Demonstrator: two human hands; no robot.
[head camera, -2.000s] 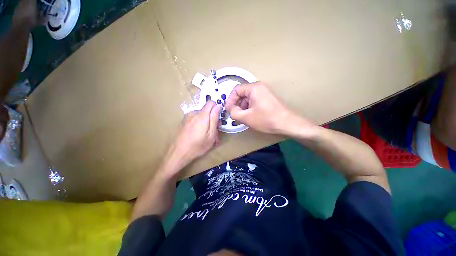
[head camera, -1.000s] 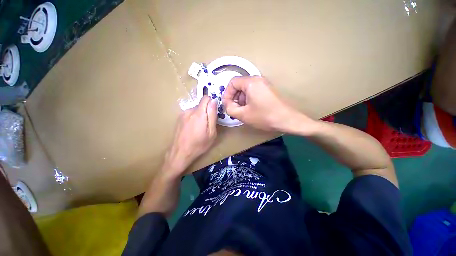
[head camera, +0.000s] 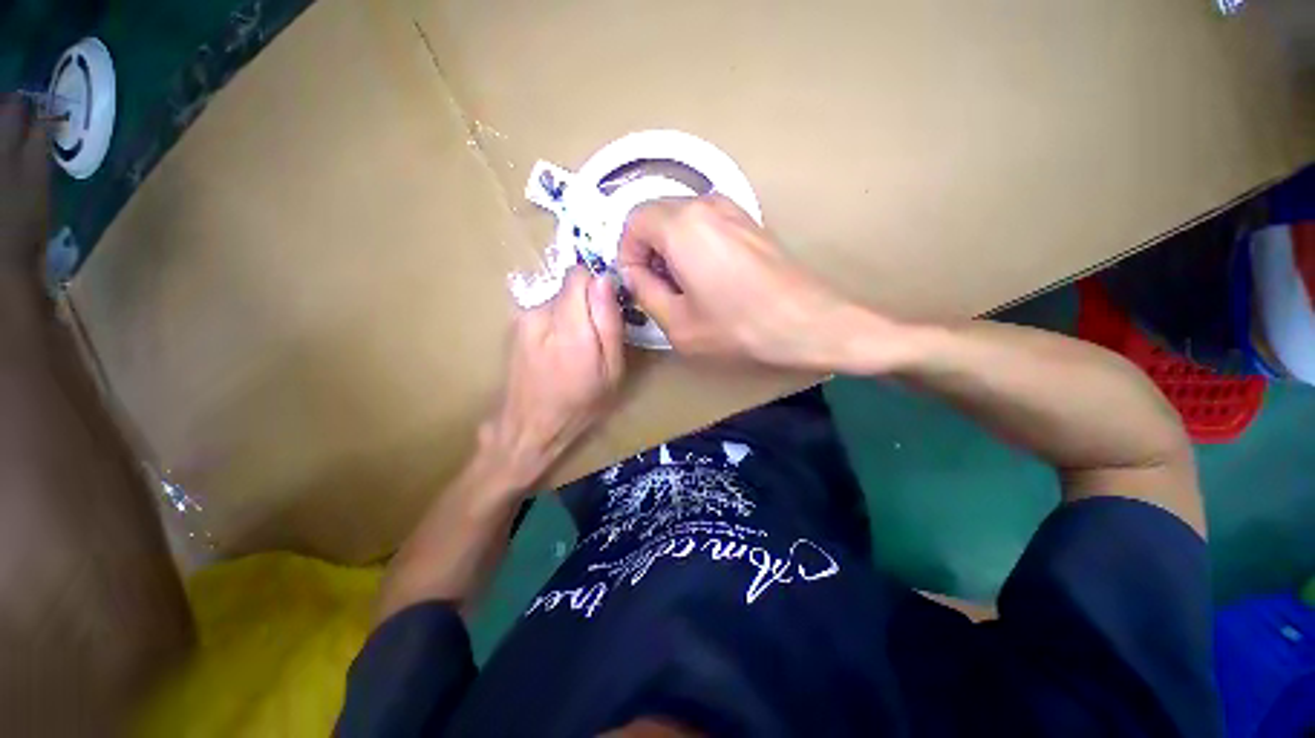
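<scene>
A round white base plate (head camera: 717, 163) with dark curved slots lies on the cardboard in front of me. A small white tab (head camera: 547, 185) sticks out past its upper left rim. My left hand (head camera: 560, 361) is at the plate's lower left, thumb and finger pinched near dark specks around the centre. My right hand (head camera: 710, 281) lies over the plate's right part, its fingertips curled together close to my left fingertips. Dark or blue small parts show between the fingertips, too small and blurred to name. The fingers hide the plate's centre and lower right.
The tan cardboard surface (head camera: 923, 130) spreads around the plate. At upper left, a green belt (head camera: 152, 108) carries another white disc (head camera: 84, 108). A person's bare arm (head camera: 80, 490) and yellow clothing (head camera: 281, 634) are at left. A red plastic basket (head camera: 1204, 389) is below at right.
The view has shifted, so the plate and hands appear slightly higher. The neighbour's arm has come further in at left. Both hands stay at the plate's centre, the right fingers a little closer to the left.
</scene>
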